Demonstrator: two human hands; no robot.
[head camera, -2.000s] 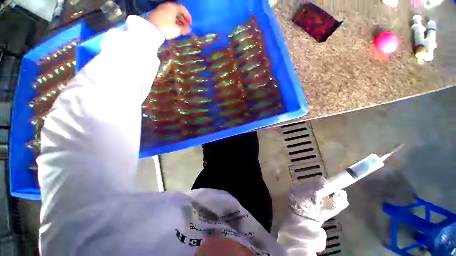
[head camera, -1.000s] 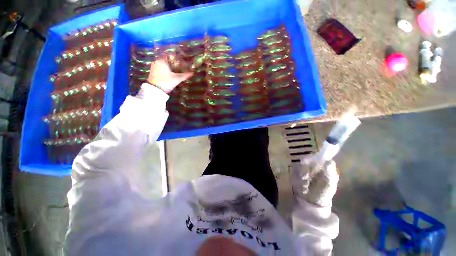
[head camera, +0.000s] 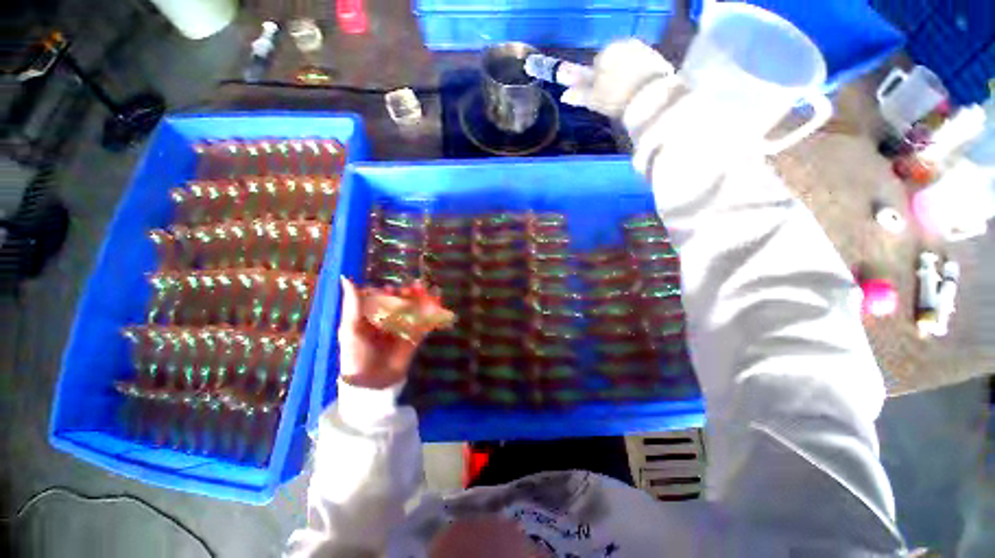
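Observation:
My left hand (head camera: 374, 338), bare, holds an amber see-through moulded piece (head camera: 406, 313) above the left side of the work tray (head camera: 524, 420). The tray holds rows of dark red-brown pieces with green glints. My right hand (head camera: 622, 79), in an off-white glove, is shut on a clear syringe (head camera: 551, 71) beyond the tray. The syringe points left, its front end at the rim of a silver metal pot (head camera: 511, 93). Whether the needle is inside the pot cannot be told.
A second blue tray (head camera: 93, 327) of filled rows lies left. The pot stands on a dark round plate (head camera: 476, 125). A translucent jug (head camera: 753, 60) stands beside my right arm. A pink ball (head camera: 878, 298) and spare syringes (head camera: 936, 292) lie right. Small clear cups (head camera: 404, 106) stand beyond the trays.
My right hand has moved the syringe from beside my lap, over the tray, to the pot. My left hand now holds a piece raised palm-up. The view has shifted towards the table's far side.

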